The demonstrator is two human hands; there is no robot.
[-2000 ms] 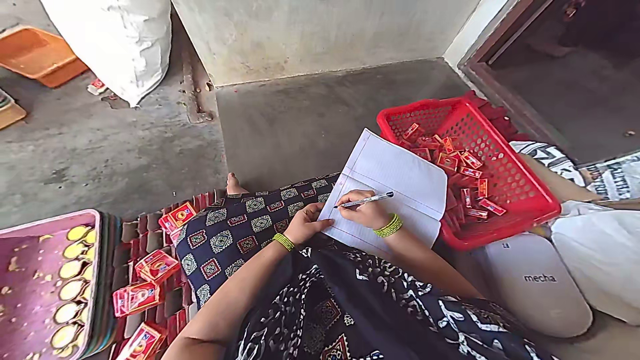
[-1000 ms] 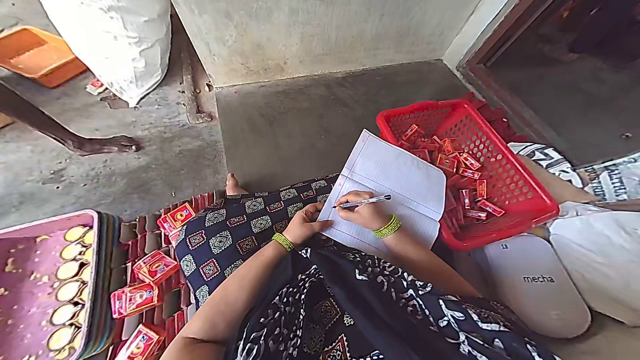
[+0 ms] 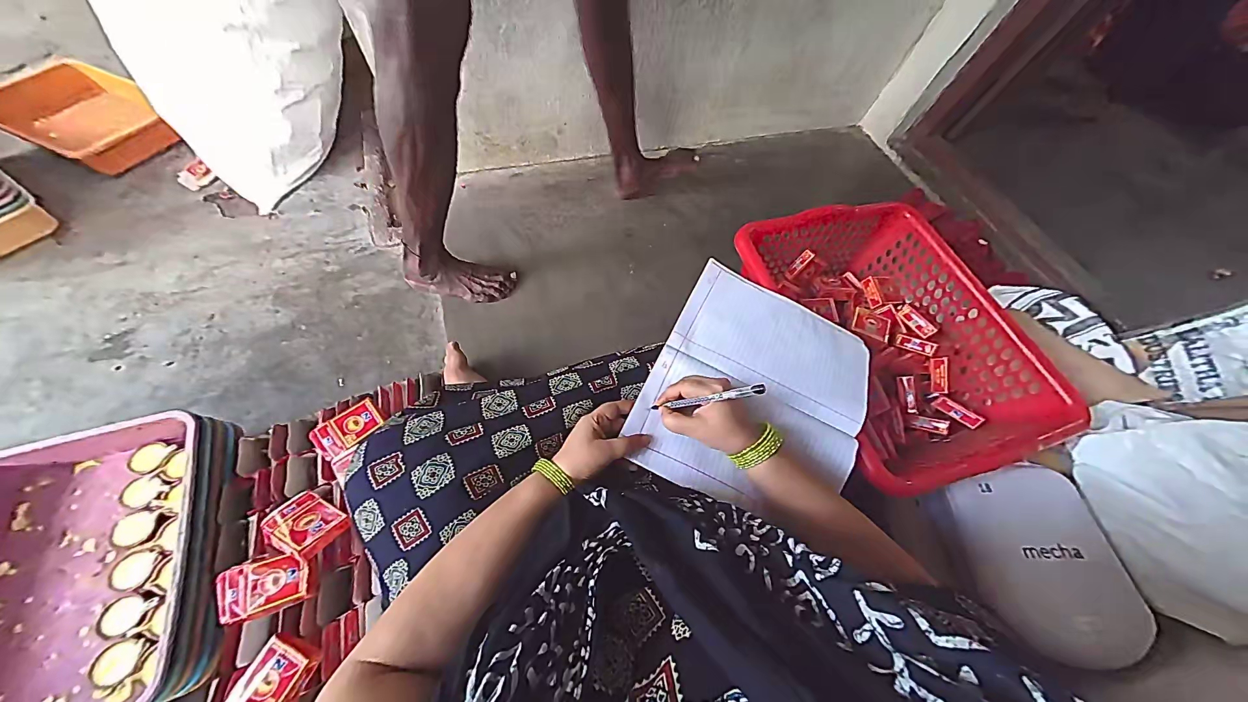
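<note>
An open ruled notebook (image 3: 770, 341) lies tilted across my lap on dark patterned cloth. My left hand (image 3: 597, 444) grips its lower left edge, thumb on the page. In my right hand (image 3: 714, 417) is a pen (image 3: 712, 398), its tip at the page near the left margin. No clear writing can be made out. Right of the notebook stands a red perforated plastic basket (image 3: 1004, 361) with many small red packets (image 3: 873, 324) inside. Green bangles circle both wrists.
Red packet bundles (image 3: 304, 524) lie on a woven mat at left, beside stacked trays (image 3: 185, 439) holding round yellowish pieces. A person's bare legs (image 3: 424, 146) stand ahead. A white sack (image 3: 234, 88), an orange crate (image 3: 83, 107) and a pale rounded case (image 3: 1053, 565) are around.
A person has walked in from the left; one second ago only a lower leg showed at the left edge, and now both legs stand ahead. My hands have hardly moved.
</note>
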